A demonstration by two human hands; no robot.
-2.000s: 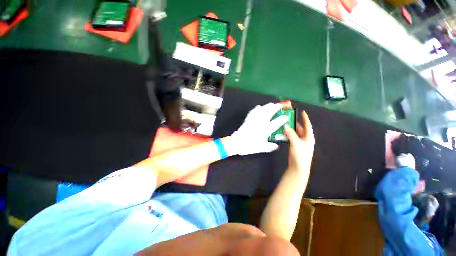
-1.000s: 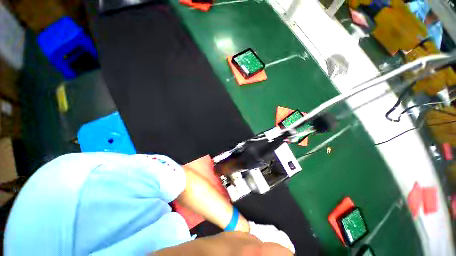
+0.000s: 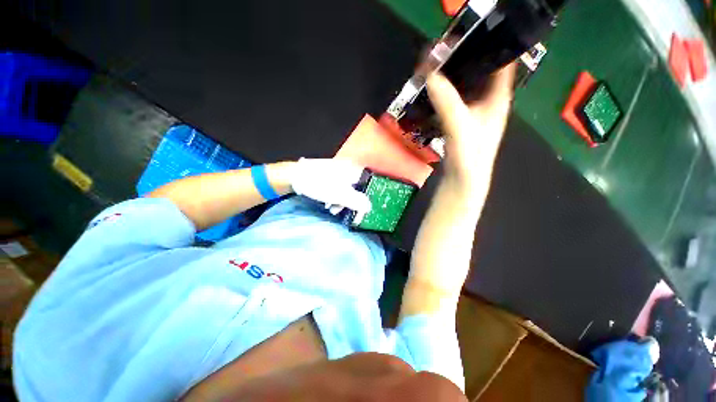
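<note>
My gloved left hand [image 3: 328, 185], with a blue band at the wrist, grips the left edge of a green circuit board unit [image 3: 386, 202] in a black frame. The unit lies at the front edge of the red work pad [image 3: 383, 151]. My bare right hand [image 3: 473, 110] is raised beyond the pad at the black electric screwdriver [image 3: 496, 45], fingers around its blurred lower part. The driver hides most of the screw feeder. The driver tip and any screw cannot be made out.
Another unit [image 3: 602, 111] on a red foam pad lies on the green belt [image 3: 565, 161]. A black mat [image 3: 259, 71] covers the bench. Blue stools stand at left. An open cardboard box [image 3: 491, 345] is below right, and a person's blue sleeve [image 3: 620, 365] shows at lower right.
The view has swung round. My left hand has brought a unit to the red work pad. My right hand has moved up to the screwdriver.
</note>
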